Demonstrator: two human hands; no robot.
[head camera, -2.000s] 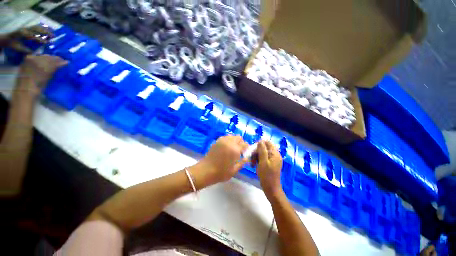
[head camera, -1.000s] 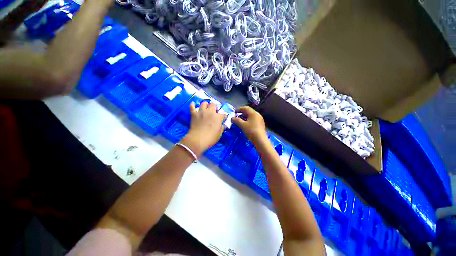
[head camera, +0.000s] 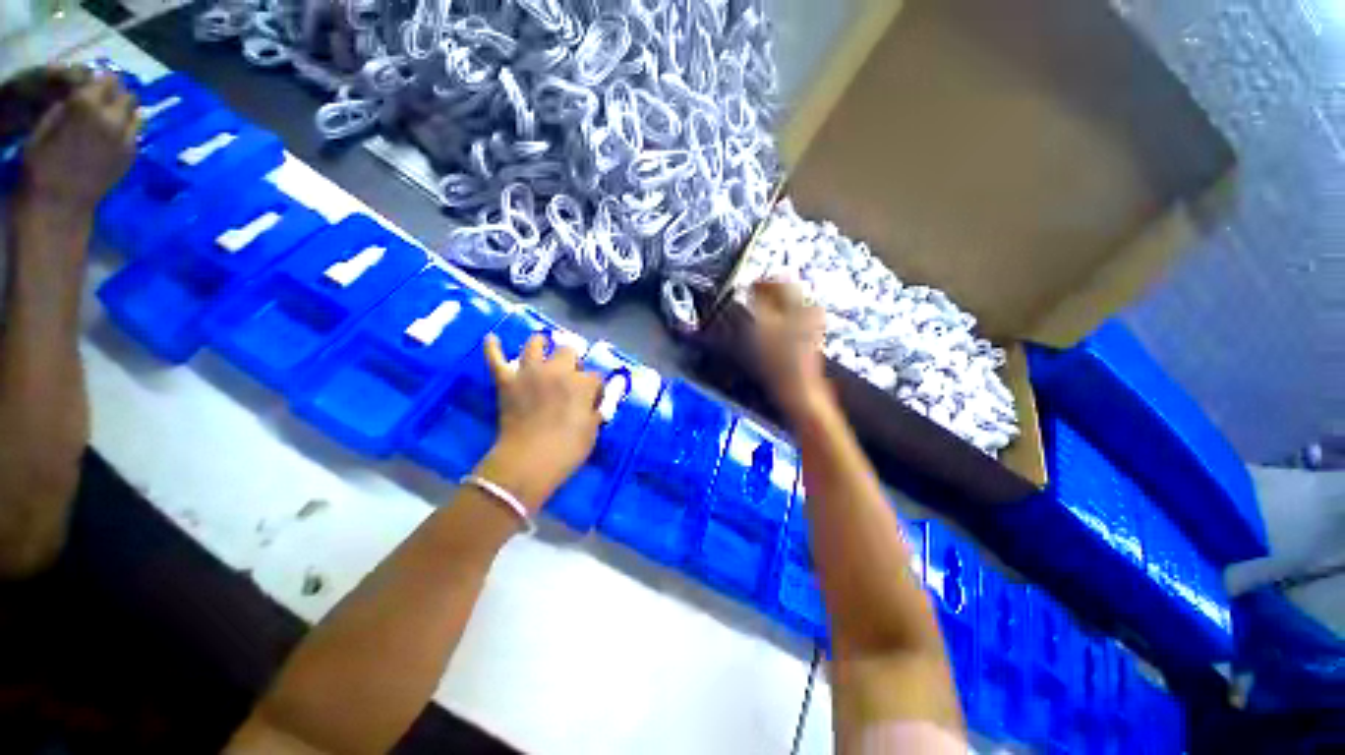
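A row of blue blister trays (head camera: 369, 354) runs diagonally across the table. Several trays at the left have a white adapter (head camera: 434, 322) in the narrow recess. My left hand (head camera: 549, 406) is over the trays with its fingers spread. A white adapter (head camera: 612, 394) shows at its thumb side, in or over a tray recess; the contact is not clear. My right hand (head camera: 782, 332) is blurred, at the near left edge of the open carton (head camera: 885, 406) of loose white adapters (head camera: 922, 342). Whether it holds anything cannot be told.
A large heap of coiled white cables (head camera: 590, 133) lies left of the carton, whose flap is raised. Stacked blue trays (head camera: 1136, 443) stand right of it. Another person's hand (head camera: 81, 140) and arm are over trays at the far left. The table's white front strip (head camera: 590, 634) runs below the row.
My right hand has left the adapter beside my left hand and moved to the carton's edge. My left hand stays over the trays, fingers spread. The view has shifted. The neighbour's arm has moved left.
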